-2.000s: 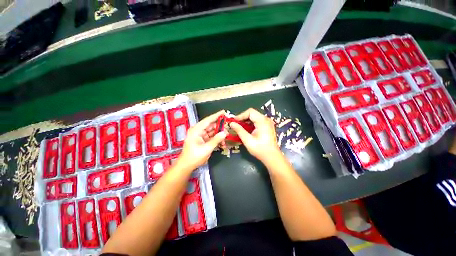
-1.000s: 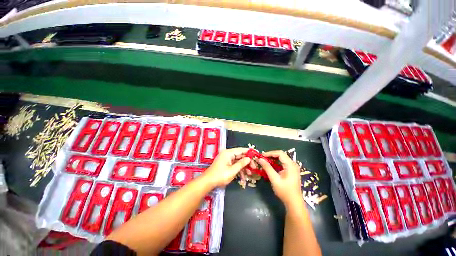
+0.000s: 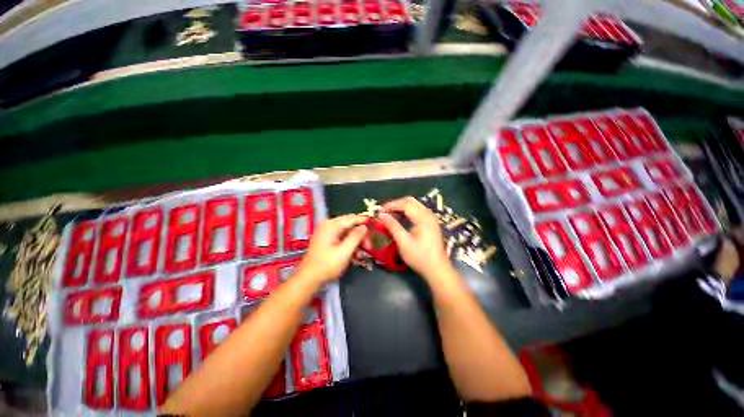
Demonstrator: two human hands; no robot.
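My left hand (image 3: 333,244) and my right hand (image 3: 416,236) are together in the middle over the dark bench. Between them they hold one red plastic housing (image 3: 383,248), its window turned toward me. Fingertips of both hands meet at its upper end; any small piece there is too blurred to tell. A pile of small cream and dark strips (image 3: 465,240) lies just right of my right hand, with a few pale strips above the fingertips. A tray of red housings (image 3: 184,236) lies on the left, partly under my left forearm.
Stacked trays with red housings (image 3: 604,183) stand on the right. Cream strips (image 3: 31,281) lie at the far left. A green belt (image 3: 245,122) runs behind, with a slanted grey post (image 3: 514,85). More trays (image 3: 326,37) stand beyond it. A person's hand (image 3: 725,261) shows at the right edge.
The camera view has shifted. The red housing between my hands now hangs lower and shows its window, where it was mostly covered before. Both hands stay on it.
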